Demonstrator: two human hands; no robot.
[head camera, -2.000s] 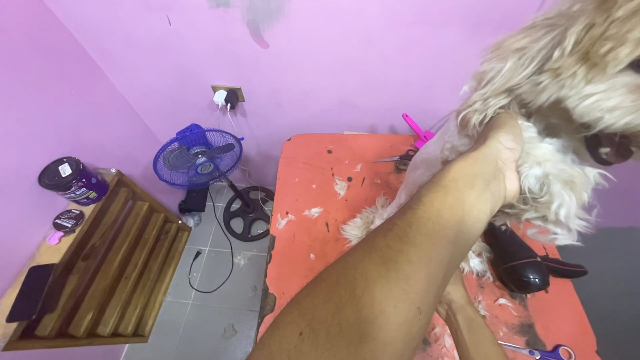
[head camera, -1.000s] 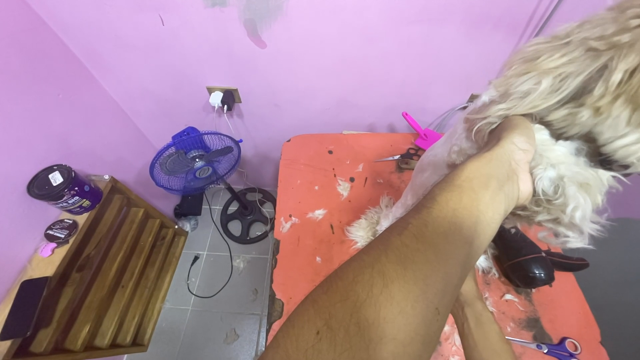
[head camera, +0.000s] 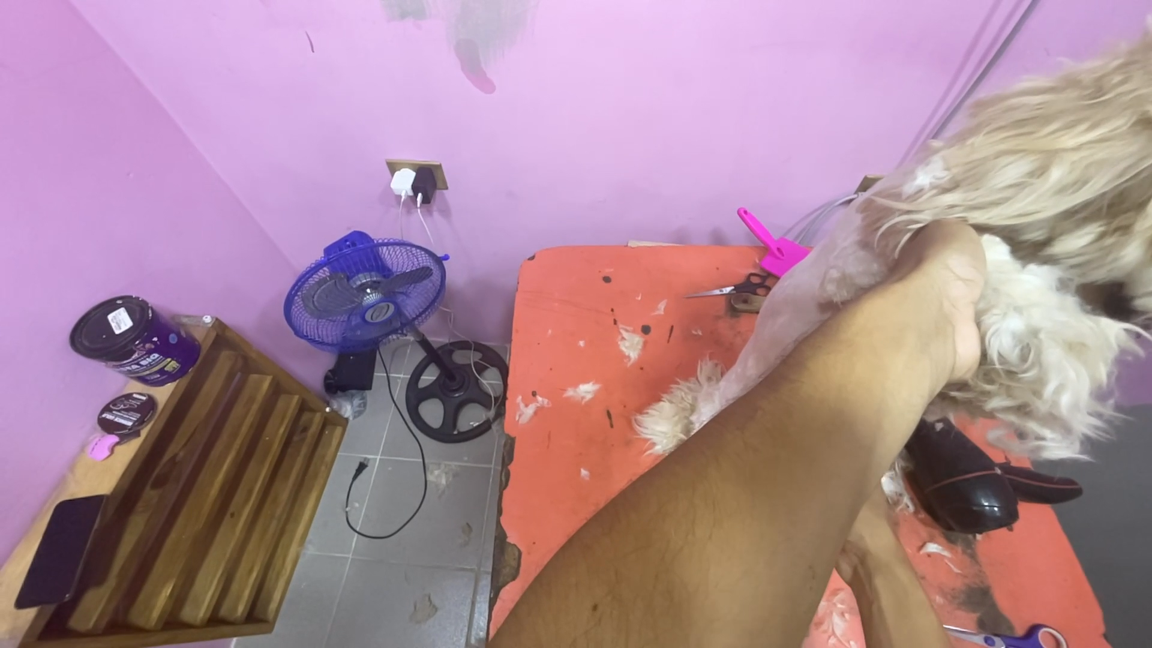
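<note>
A dog with long cream and white fur (head camera: 1053, 180) stands at the right; a shorn, pale stretch of its body runs down to a furry part above the orange tabletop (head camera: 576, 333). My left hand (head camera: 958, 301) grips the dog at the chest or neck, its fingers hidden by the body and fur. Beneath my left forearm, my right hand (head camera: 855, 558) shows only in part; its fingers and anything in them are hidden. A black hair dryer (head camera: 967, 481) lies under the dog's chest. Black-handled scissors (head camera: 738, 288) lie behind the dog, and purple-handled scissors (head camera: 1030, 637) at the bottom edge.
A pink slicker brush (head camera: 778, 247) rests near the table's back edge. Loose fur tufts (head camera: 583, 391) dot the tabletop. Left of it stand a blue fan (head camera: 364, 292) with a cord on the tiled floor and a wooden slatted cabinet (head camera: 193, 504) bearing a purple tub (head camera: 135, 337) and a phone (head camera: 61, 551).
The dog's head has turned or moved so that its mouth, visible two seconds ago, no longer shows clearly. My left hand has stayed on the dog.
</note>
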